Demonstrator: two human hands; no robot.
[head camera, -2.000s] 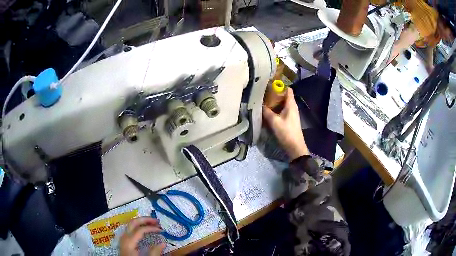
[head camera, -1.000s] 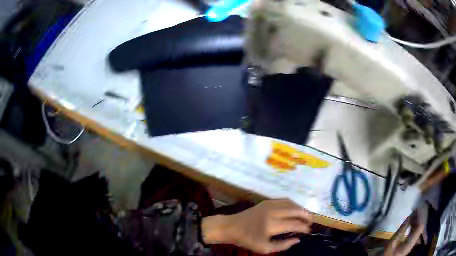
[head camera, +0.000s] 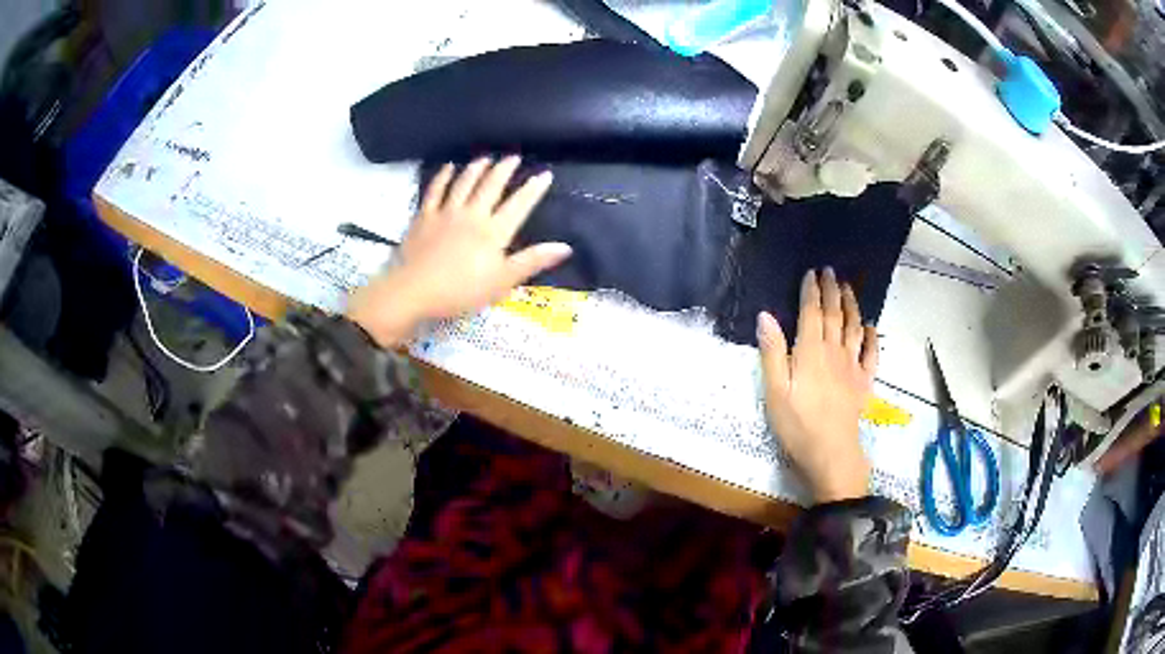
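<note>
A dark fabric panel (head camera: 626, 228) lies flat on the white machine table, with a darker piece (head camera: 818, 236) joined or laid at its right under the machine head. A seam line runs beside the presser foot (head camera: 745, 205). The panel's far part is a rolled or folded glossy dark piece (head camera: 562, 102). My left hand (head camera: 466, 243) lies spread on the panel's left end. My right hand (head camera: 824, 364) lies flat on the darker piece, right of the needle area, fingers pointing away. Neither hand grips anything.
The cream-white sewing machine (head camera: 945, 96) arches over the work at the right. Blue-handled scissors (head camera: 958, 479) lie on the table right of my right hand. A black strap (head camera: 1032, 498) hangs over the wooden front edge (head camera: 575, 445). A small dark tool (head camera: 368, 234) lies left of the panel.
The view has swung left from the machine's right end to the needle area. My left hand has moved up from the table edge onto the panel. My right hand has come from the right onto the darker piece.
</note>
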